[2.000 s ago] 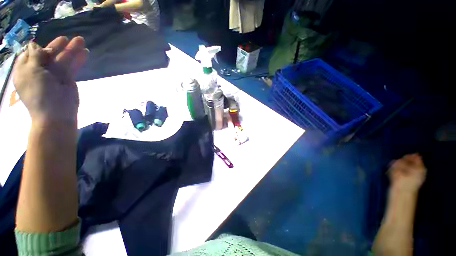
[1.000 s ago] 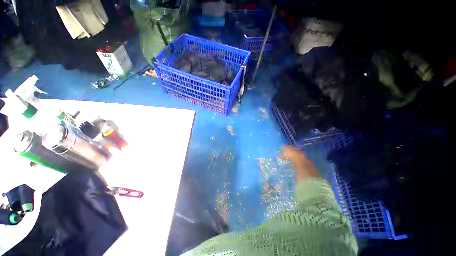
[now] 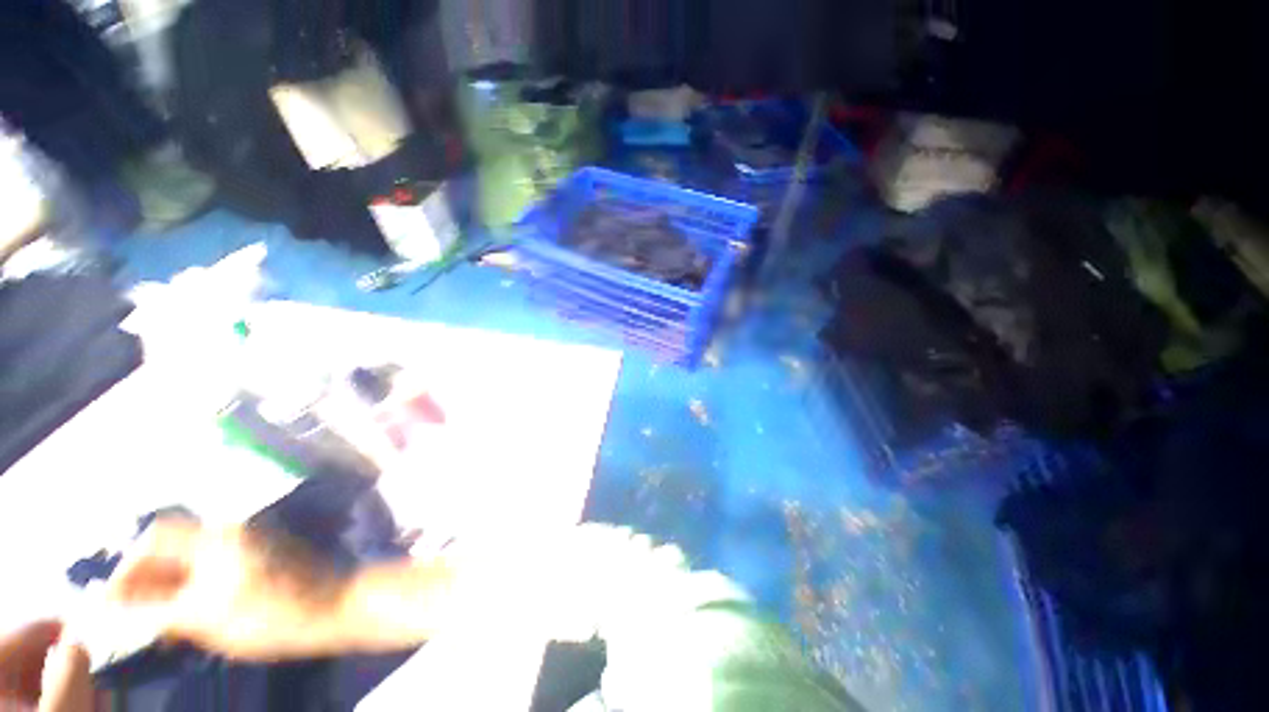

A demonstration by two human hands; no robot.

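Observation:
The dark coat point(image 3: 327, 508) lies on the white-topped table at the lower left, mostly hidden by my right forearm. My right hand point(image 3: 174, 573) reaches across it from the right, badly blurred. My left hand point(image 3: 45, 670) is at the lower left corner, cut off by the edge, close to my right hand. Whether either hand holds the coat, a needle or thread cannot be told. Dark spools point(image 3: 98, 563) show faintly beside my right hand.
A white spray bottle point(image 3: 202, 299), a green can point(image 3: 262, 440) and other blurred containers stand beyond the coat. The table point(image 3: 536, 417) ends at a corner. A blue crate point(image 3: 633, 285) and piled dark garments point(image 3: 960, 320) are on the floor.
The view has swung right, then slightly back left. My right hand has moved from over the floor to the coat. My left hand is back in view, lower than at first.

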